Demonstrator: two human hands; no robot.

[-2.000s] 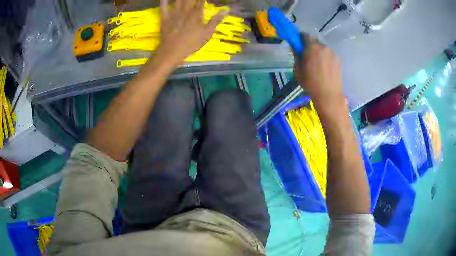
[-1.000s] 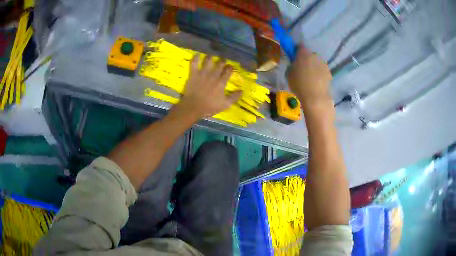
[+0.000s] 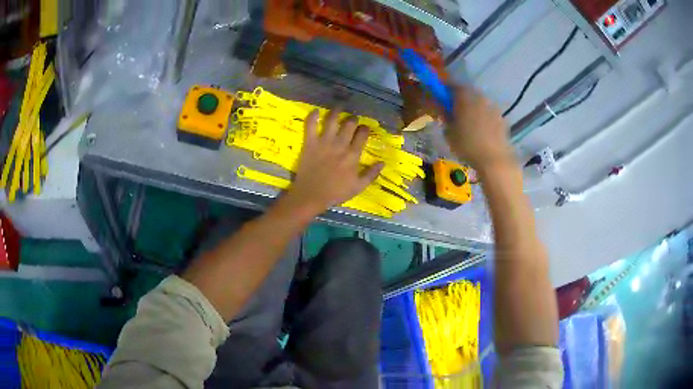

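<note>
A pile of flat yellow strips (image 3: 266, 137) with looped ends lies on the grey metal table (image 3: 152, 156) between two orange-yellow button boxes. My left hand (image 3: 332, 161) rests on the pile with its fingers spread; whether it grips any strip cannot be told. My right hand (image 3: 477, 128) is blurred and holds a bright blue tool (image 3: 425, 78), raised above the table at the front of the orange-brown fixture (image 3: 365, 26). The left button box (image 3: 204, 116) and right button box (image 3: 450, 184) each have a green round button.
Blue bins full of yellow strips stand low at the right (image 3: 448, 327) and lower left (image 3: 57, 361). More yellow strips (image 3: 30, 125) hang at the far left. A control panel (image 3: 624, 21) is at the top right. A red object (image 3: 571, 296) lies on the floor at the right.
The view has tilted up, so more of the fixture and the control panel show. My left hand stays on the strips. My right hand keeps the blue tool, now near the fixture's front.
</note>
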